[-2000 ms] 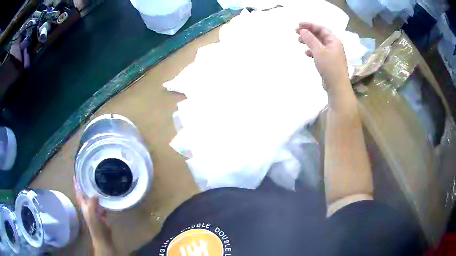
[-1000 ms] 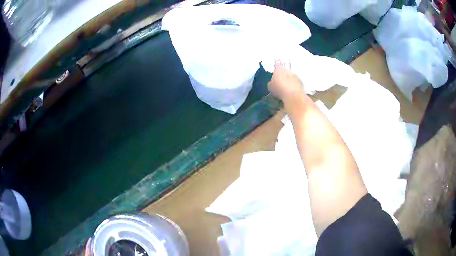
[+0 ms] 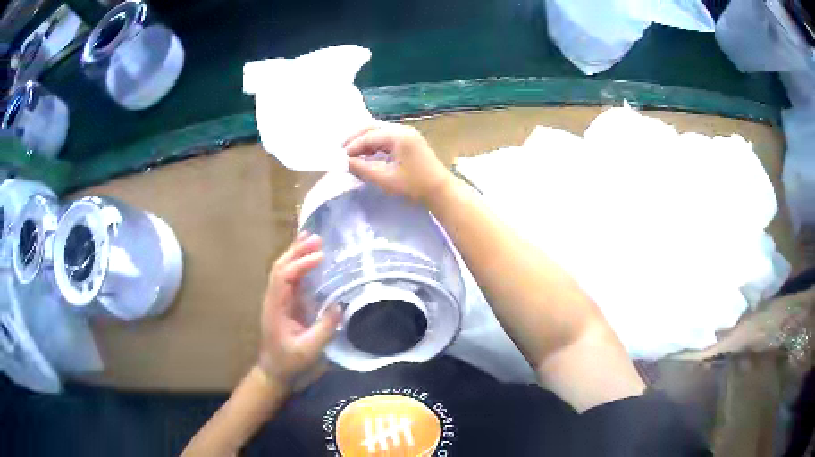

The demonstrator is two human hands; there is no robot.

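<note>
A clear-bodied appliance unit [image 3: 380, 241] lies in front of me, its pale collar and dark round centre towards my body. My left hand [image 3: 299, 308] holds its left side near the collar. My right hand [image 3: 389, 161] is at the far end of the unit and pinches the edge of a white protective bag [image 3: 308, 107]. The bag stands out beyond the far end, over the bench and the belt's edge rail. Whether the bag covers any of the unit is not clear.
A large white bag pile [image 3: 617, 232] lies to the right. Unbagged units [image 3: 134, 259] lie at left on the cardboard-covered bench [image 3: 214, 205]. More units [image 3: 143, 67] are on the dark green belt [image 3: 447, 45]. A white-wrapped shape [image 3: 608, 31] is at the top right.
The unit is now directly in front of my body. My right hand has come back from the far side to the unit, now with a white bag. My left hand is now fully in view.
</note>
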